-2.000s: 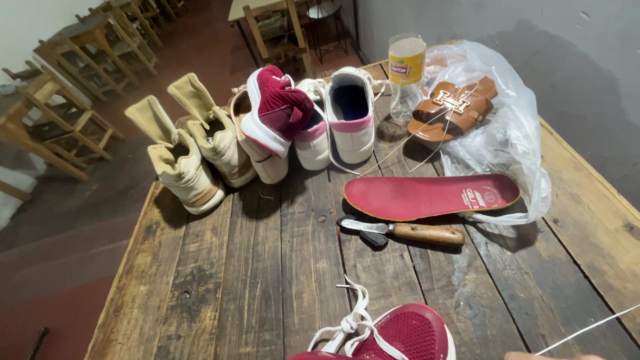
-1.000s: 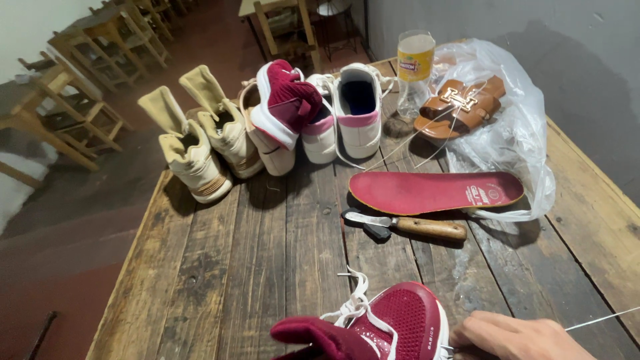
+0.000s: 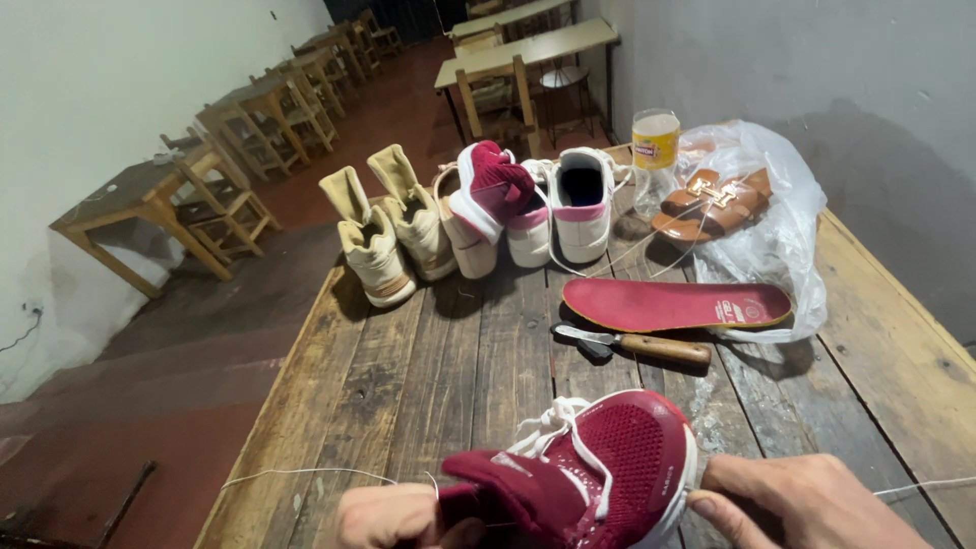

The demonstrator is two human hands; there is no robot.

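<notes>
A red mesh sneaker with white laces and a white sole lies at the near edge of the wooden table, its toe pointing away to the right. My left hand is closed at the shoe's collar, with a white thread running from it to the left. Thumb and forefinger of my right hand meet at the sole edge by the toe, and another length of white thread leaves that hand to the right. Whether a needle is held cannot be told. The shoe's lower part is cut off by the frame.
A red insole lies beyond the sneaker, next to a wooden-handled tool. Farther back stand beige sneakers, white-and-pink sneakers and a second red sneaker resting on others. Brown sandals lie on a plastic bag near a bottle.
My left hand has come into view at the shoe's collar. The red sneaker shows more fully than two seconds ago, and my right hand is now at its toe edge. The view has tilted up.
</notes>
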